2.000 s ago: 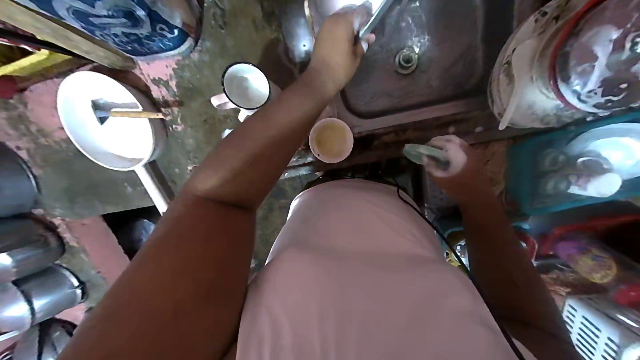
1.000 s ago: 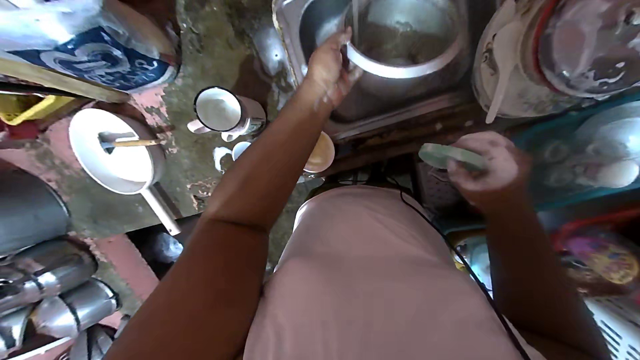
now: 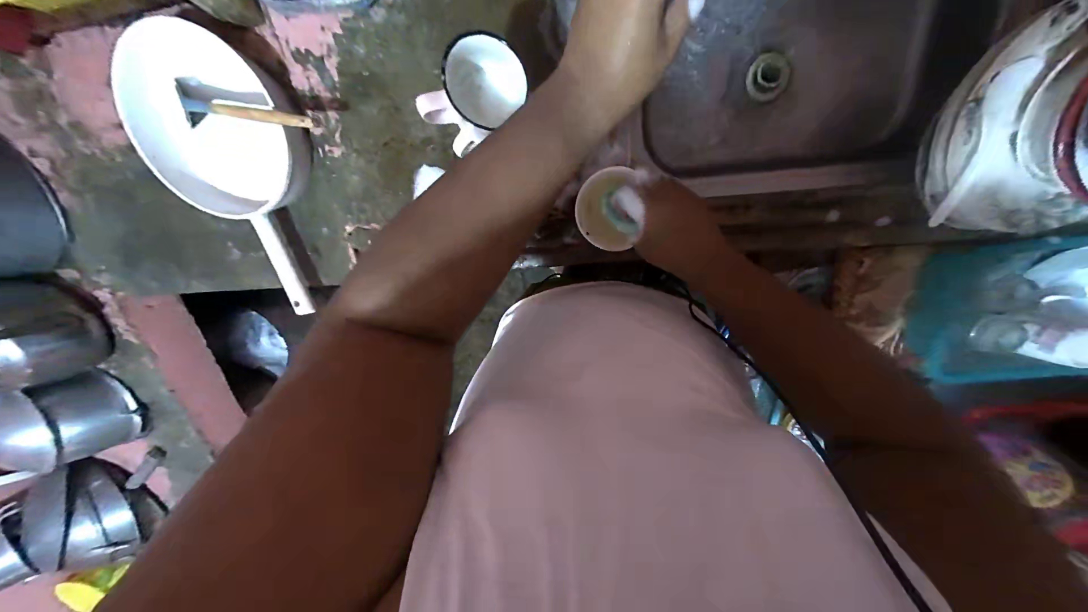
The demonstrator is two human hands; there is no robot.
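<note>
My right hand grips a green scouring pad and dips it into a small round tub of cloudy yellowish liquid at the sink's near edge. At the top edge of the view, my left hand reaches over the left side of the metal sink; its fingers are cut off, so what they hold cannot be told. A white enamel mug with a dark rim stands left of my left forearm, beside another white handled cup.
On the worn counter at left lies a white pan with a wooden-handled utensil inside. Metal pots crowd the lower left. Stacked dishes stand right of the sink, above a teal basin holding dishes.
My right hand has moved left with the green pad, from beside the tub into it. The large metal pot seen in the sink a second ago is out of view.
</note>
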